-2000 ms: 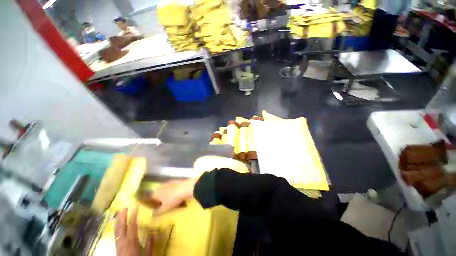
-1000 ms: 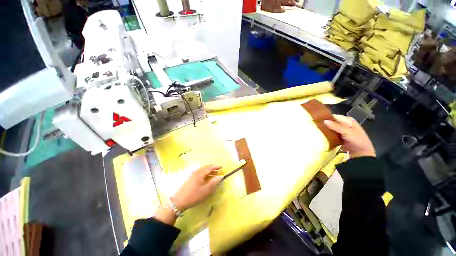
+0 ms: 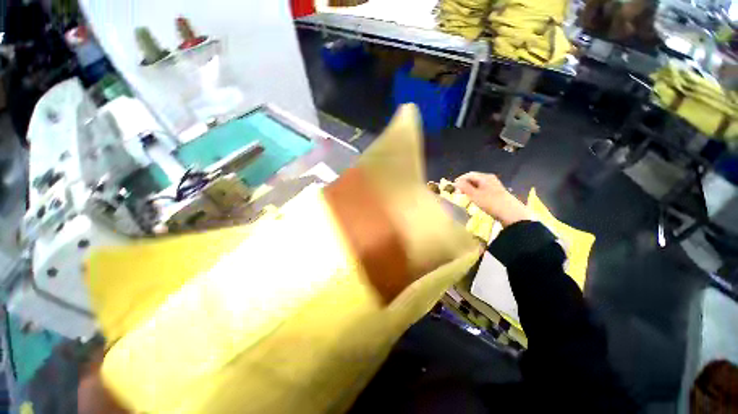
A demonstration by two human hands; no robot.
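Note:
A large yellow panel [image 3: 243,307] is lifted and curled in front of me, blurred by motion. A brown strip [image 3: 368,234] lies across its right part. My left hand [image 3: 95,388] shows only as a blurred patch at the panel's lower left edge; its fingers are hidden behind the panel. My right hand [image 3: 489,196] is beyond the panel, at the finished pieces [image 3: 477,220], with its fingers bent down on them; whether it grips one is hard to tell.
The white machine head [image 3: 61,218] stands at the left, with the metal feeding clamp [image 3: 202,206] and green bed cover [image 3: 251,149] behind the panel. A yellow-edged sheet [image 3: 573,242] lies at the right. A bench with yellow piles [image 3: 526,28] and a blue bin [image 3: 425,97] stand behind.
The yellow panel has been lifted off the table and curled towards the left. My right hand has moved from the brown strip to the pile. The slim stick in my left hand no longer shows.

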